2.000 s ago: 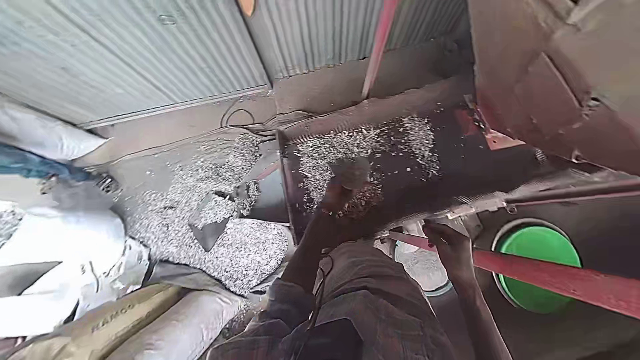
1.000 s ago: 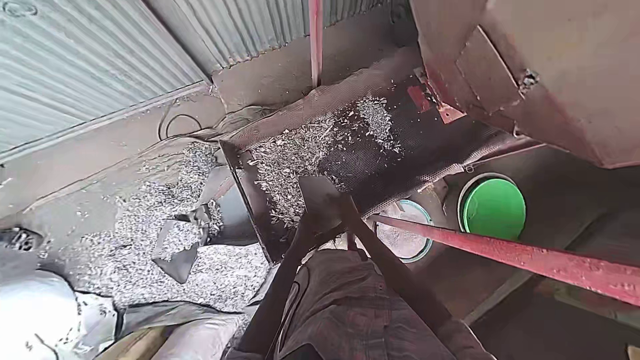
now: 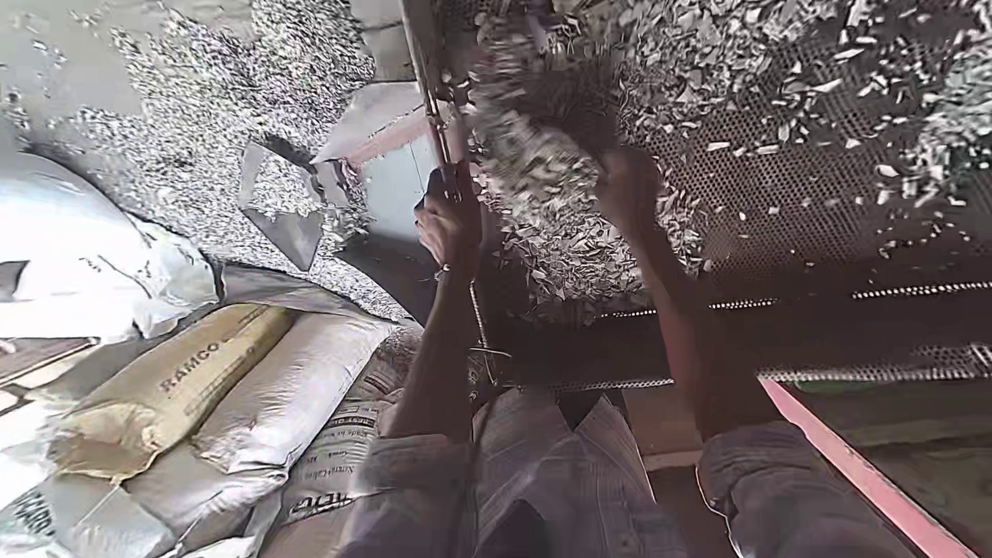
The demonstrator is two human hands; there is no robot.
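Observation:
My left hand (image 3: 448, 225) grips the raised metal side edge (image 3: 425, 70) of a perforated metal screen (image 3: 783, 186). My right hand (image 3: 628, 190) is over the screen, among pale flakes or chips (image 3: 573, 256) that lie thick on its left part and thinner to the right. A dark flat thing, blurred, is just beyond my right hand, and the fingers seem closed on it; what it is cannot be told. Some chips by that hand are blurred, as if moving. Left of the edge, a light-coloured container (image 3: 395, 182) stands below the screen.
A heap of pale chips (image 3: 209, 101) covers the floor at the left, with a metal scoop-like piece (image 3: 287, 225) in it. Filled sacks, one brown (image 3: 178, 380) and one whitish (image 3: 302, 387), lie at the lower left beside white bags (image 3: 101, 240). A red bar (image 3: 868, 473) slants at the lower right.
My left hand, a second ago near the front of the screen, is now on its left side edge. My right hand is over the chips. The view has moved much closer to the screen.

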